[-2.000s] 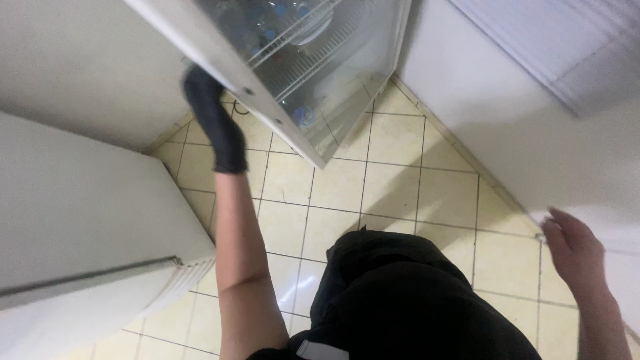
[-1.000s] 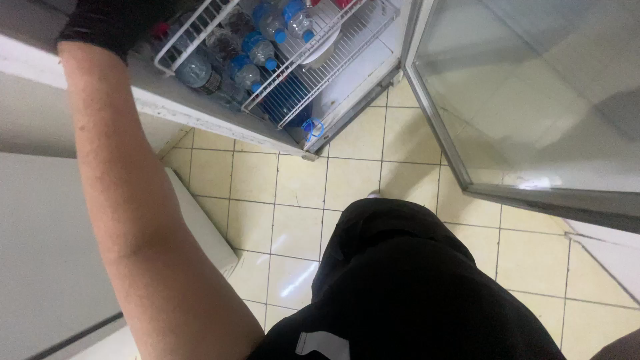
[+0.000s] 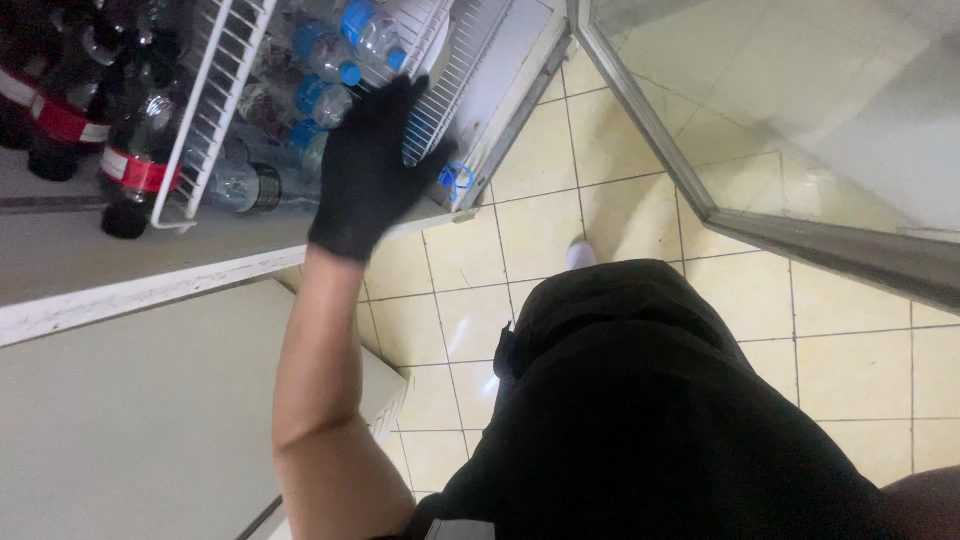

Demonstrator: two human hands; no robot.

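My left hand [image 3: 371,169], in a black glove, reaches over the inside of a glass-door fridge with its fingers apart and nothing visible in it. Close to its fingers lie plastic water bottles [image 3: 324,101] with blue caps and labels. Near the thumb is a white wire shelf [image 3: 442,97], and a thin blue loop [image 3: 455,180] lies at the fridge's lower corner. Dark bottles with red labels [image 3: 139,169] stand at the left behind another wire shelf [image 3: 210,112]. My right hand is out of view; only a bit of the right arm shows at the lower right edge.
The fridge's glass door [image 3: 705,202] stands open at the right, over a yellowish tiled floor [image 3: 622,217]. A white fridge sill [image 3: 150,289] runs along the left. Below it is a large pale cabinet or appliance [image 3: 142,420]. Part of a light shoe [image 3: 580,255] shows by my black clothing.
The fridge door has swung open to the right. My left hand has moved from the fridge's upper left to over the water bottles. My right hand, seen earliest at the right, has left the view.
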